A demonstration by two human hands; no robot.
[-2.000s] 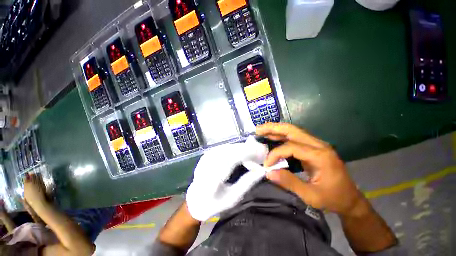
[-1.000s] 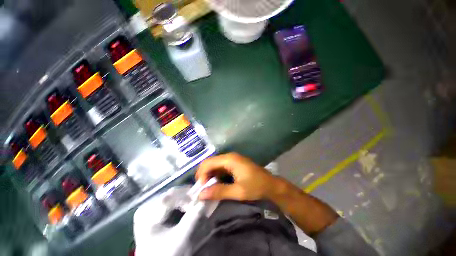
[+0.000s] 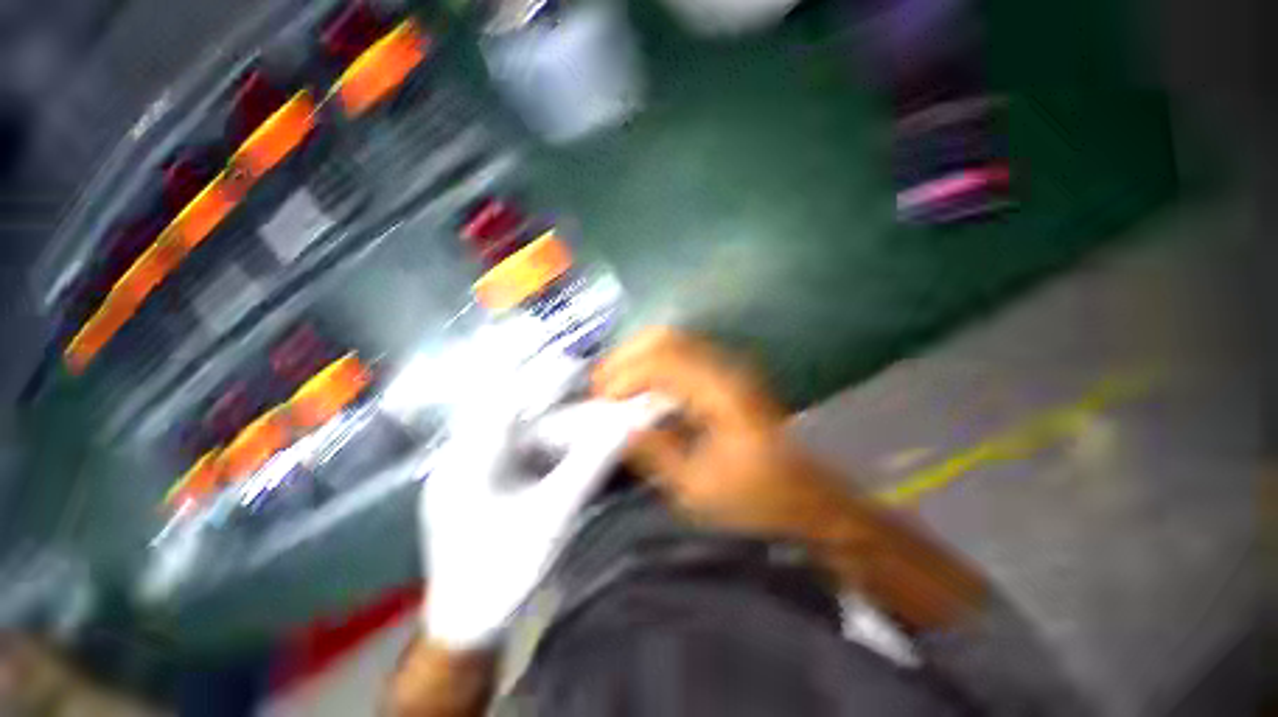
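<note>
The view is strongly blurred. My left hand [image 3: 491, 511], in a white glove, is curled in front of my lap, against my bare right hand [image 3: 708, 434]. My right fingertips pinch a small white wipe [image 3: 648, 408] at the glove. A dark patch shows between the hands; I cannot tell whether it is a phone in the glove. A clear tray [image 3: 166, 567] lies beyond and to the left, with two rows of black keypad phones with orange bands. One phone [image 3: 521, 269] sits in the near right pocket, just beyond my hands. The pocket left of it holds no visible phone.
A translucent white bottle [image 3: 568, 70] stands beyond the tray on the green bench mat [image 3: 785, 182]. A separate dark phone [image 3: 953, 133] lies at the upper right. A white fan base is cut off at the top. Grey floor with a yellow line [image 3: 1009, 446] is at the right.
The camera view has swung right since the earliest frame, then slightly back, so the tray shows farther left. My hands stay together at my lap with the wipe between them.
</note>
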